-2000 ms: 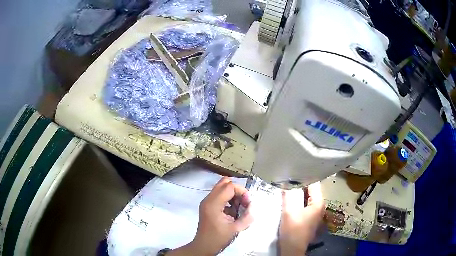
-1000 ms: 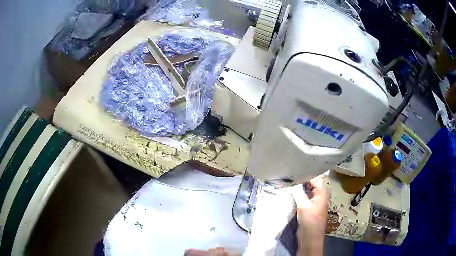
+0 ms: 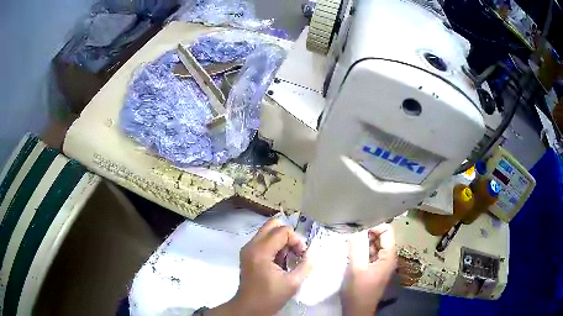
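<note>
The white fabric panel [image 3: 191,265] spreads under the cream JUKI machine head [image 3: 395,142] and over the lap. My left hand [image 3: 271,262] pinches the panel's edge just left of the needle area, with a small dark or metallic sliver between the fingers. My right hand [image 3: 369,265] holds the brightly lit fabric on the right, below the head. The needle and presser foot are mostly hidden by the fingers and glare.
A clear bag of bluish-purple pieces [image 3: 166,105] with crossed tan strips [image 3: 202,74] lies on the left. Thread cones [image 3: 454,210], a slim dark tool [image 3: 448,237] and a control panel [image 3: 510,185] stand right. A striped chair [image 3: 37,203] is at left.
My left hand has come up from the bottom edge to the fabric by the needle and covers the metal bed arm seen earlier. My right hand has shifted slightly left.
</note>
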